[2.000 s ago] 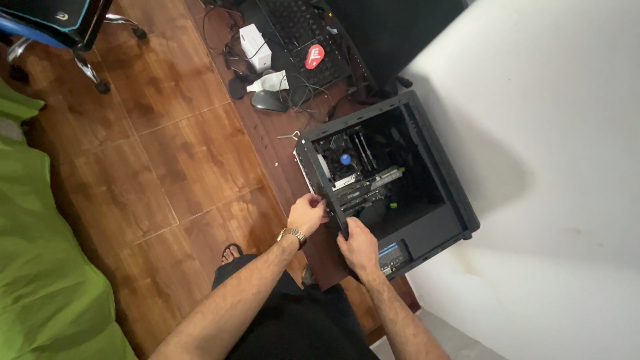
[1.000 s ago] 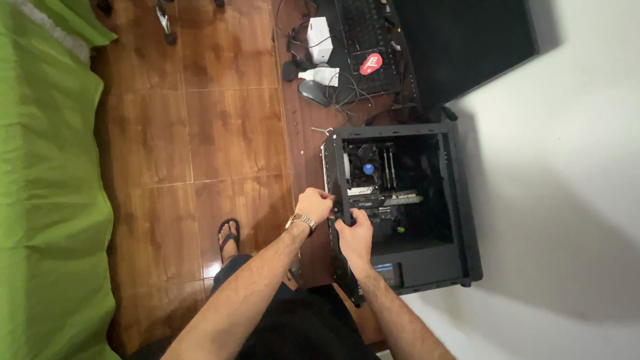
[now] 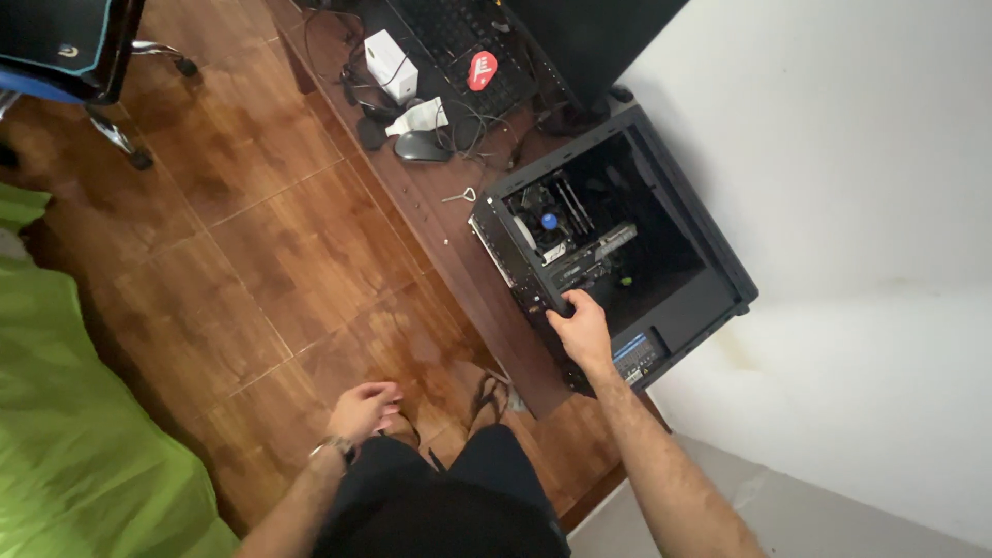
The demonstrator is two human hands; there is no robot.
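A black computer case (image 3: 690, 306) with its side open stands on the brown desk (image 3: 496, 333). Inside it show a CPU cooler with a blue centre (image 3: 549, 222), memory sticks (image 3: 574, 203), a graphics card (image 3: 593, 256) and, at the lower end, a power supply (image 3: 637, 358) with a label. My right hand (image 3: 583, 329) pinches the rear edge of the case near the expansion slots; whether it also holds something small cannot be told. My left hand (image 3: 366, 411) hangs over the floor, away from the case, fingers curled together; nothing clear shows in it.
On the desk lie a mouse (image 3: 422, 146), a small key-like metal tool (image 3: 459, 196), tiny screws, a white box (image 3: 390, 67), a white tube (image 3: 418, 116), cables and a keyboard (image 3: 496, 85). A monitor (image 3: 597, 39), a white wall, a wheeled chair (image 3: 58, 46) and green cloth (image 3: 85, 403) surround them.
My left hand has left the rear edge of the case and moved back toward my body, over the floor. My right hand stays at the case edge. The view has turned.
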